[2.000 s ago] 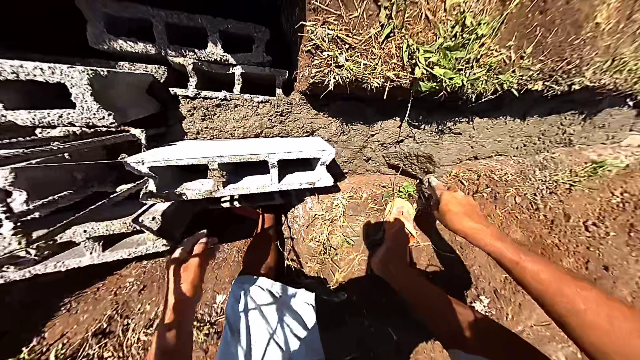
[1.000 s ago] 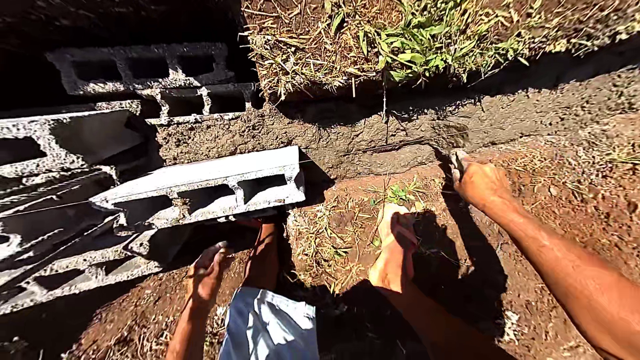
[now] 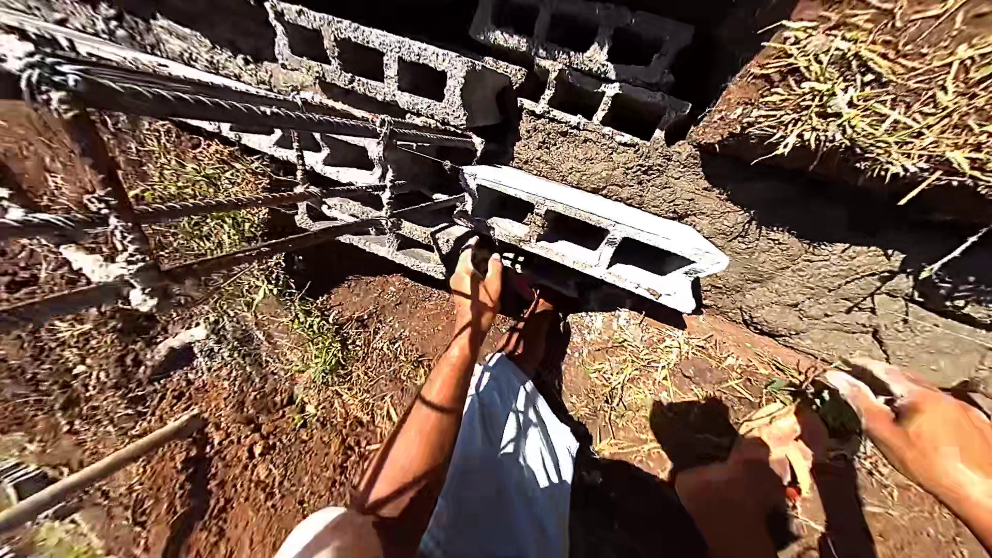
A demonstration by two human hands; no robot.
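My left hand [image 3: 477, 283] is at the near left corner of a concrete block [image 3: 597, 198], by the ends of the steel rods. Its fingers are curled around something small and dark that I cannot make out. This block lies on the mortar bed [image 3: 806, 271] with its three hollows facing me. My right hand [image 3: 903, 411] is low at the right, beside the mortar's near edge and next to my foot; shadow and blur hide whether it holds anything.
A tied rebar cage [image 3: 232, 116] runs in from the left. Several concrete blocks [image 3: 380, 66] stand behind it and at the top. Dry grass [image 3: 876, 93] covers the raised bank at right. A wooden pole [image 3: 101, 473] lies at lower left on the soil.
The view has swung left, bringing the rebar cage in. My left hand has gone up to the block's left corner. My right hand has moved back from the mortar toward my foot.
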